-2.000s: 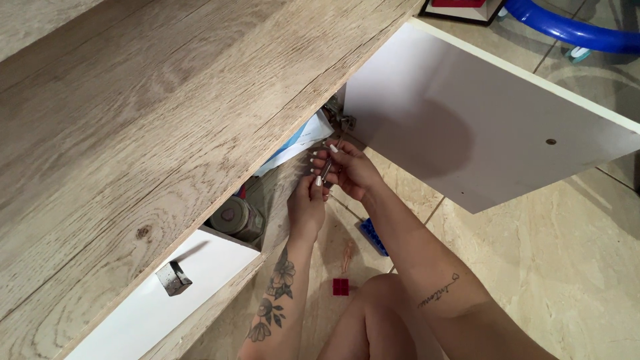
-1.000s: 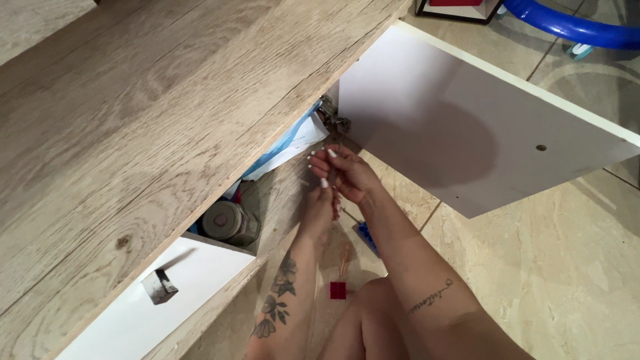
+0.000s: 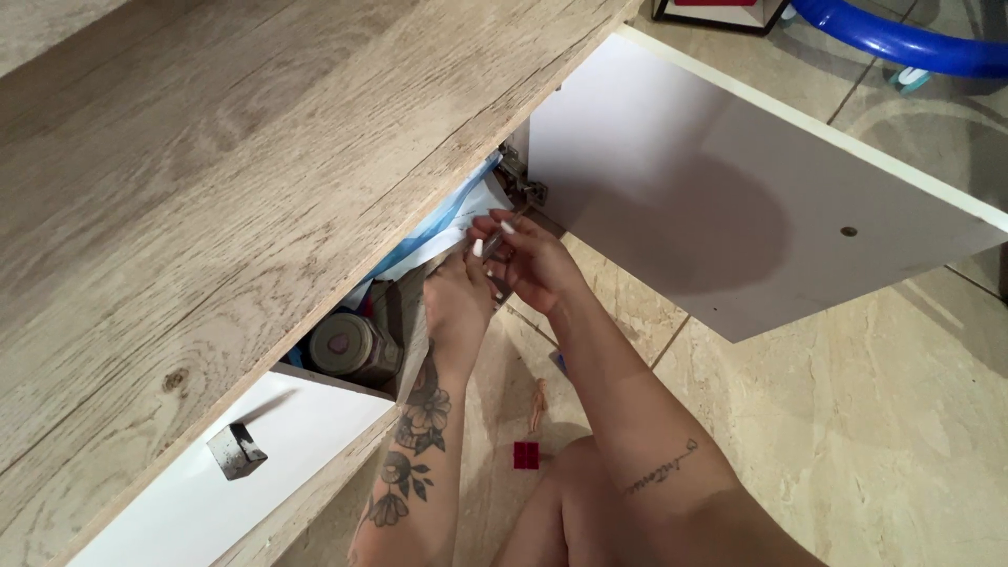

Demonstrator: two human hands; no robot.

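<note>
Both my hands meet at the mouth of a low wood-grain cabinet [image 3: 260, 181], near the metal hinge [image 3: 524, 177] of its opened white door [image 3: 669, 173]. My right hand [image 3: 535, 260] has its fingers bent around a slim, shiny tool that looks like a screwdriver [image 3: 498, 242]. Just left of it, my left hand [image 3: 461, 291] touches the same tool's lower part with thumb and fingers; its exact grip is partly hidden. Behind the hands, white and blue papers [image 3: 449, 232] lie inside the cabinet.
A lidded jar [image 3: 350, 346] stands in the cabinet, beside a white front with a metal handle [image 3: 238, 451]. On the tiled floor lie a red block [image 3: 526, 455], a small doll [image 3: 539, 403] and a blue piece [image 3: 561, 362]. A blue tube [image 3: 898, 39] curves at the upper right.
My hands have moved up towards the hinge and the papers. The slim tool, hard to see one second ago, now shows between my fingers.
</note>
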